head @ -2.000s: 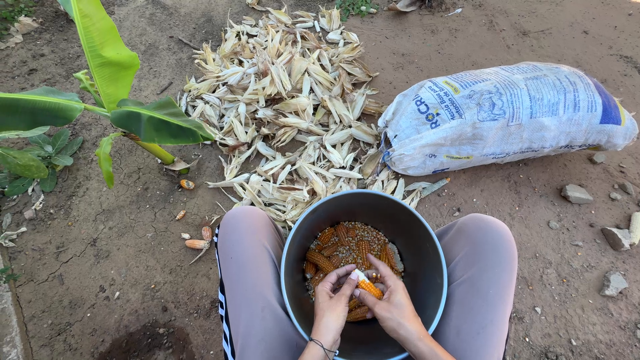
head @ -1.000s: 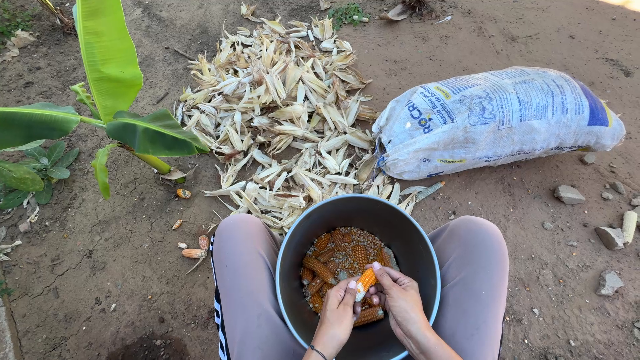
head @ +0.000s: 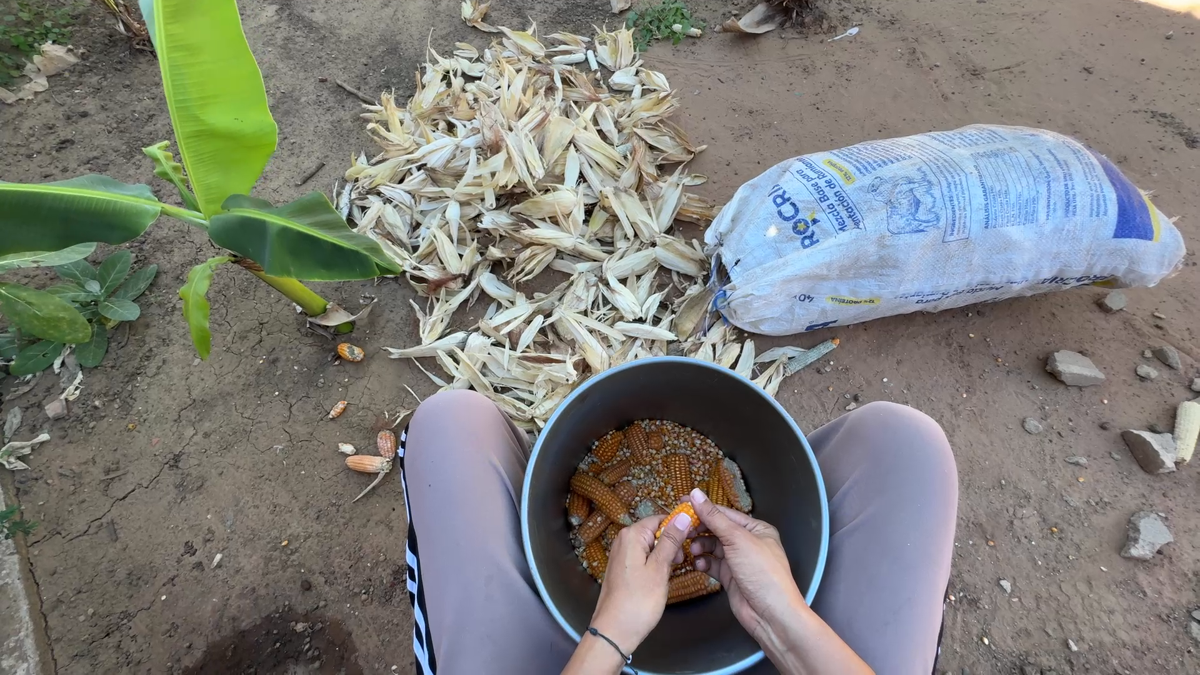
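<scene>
Between my knees stands a deep metal pot (head: 816, 469) with dried corn cobs (head: 600, 495) and loose corn kernels (head: 692, 441) in its bottom. Over the pot, an orange corn cob (head: 677, 517) is held between both hands. My left hand (head: 639, 572) grips it from the left, thumb along its lower side, with a dark cord round the wrist. My right hand (head: 745, 562) meets it from the right, thumb at its upper end. The fingers hide much of this cob.
Dry corn husks (head: 534, 206) lie heaped beyond the pot. A full woven sack (head: 947, 225) rests on the soil at right, near stones (head: 1074, 367) and a pale bare cob (head: 1187, 431). A broad-leaved plant (head: 300, 292) grows at left; small cob pieces (head: 367, 463) lie by my left knee.
Both hands stay together over the pot, and the cob's tilt between the fingers has changed. Less of it shows now than one second ago.
</scene>
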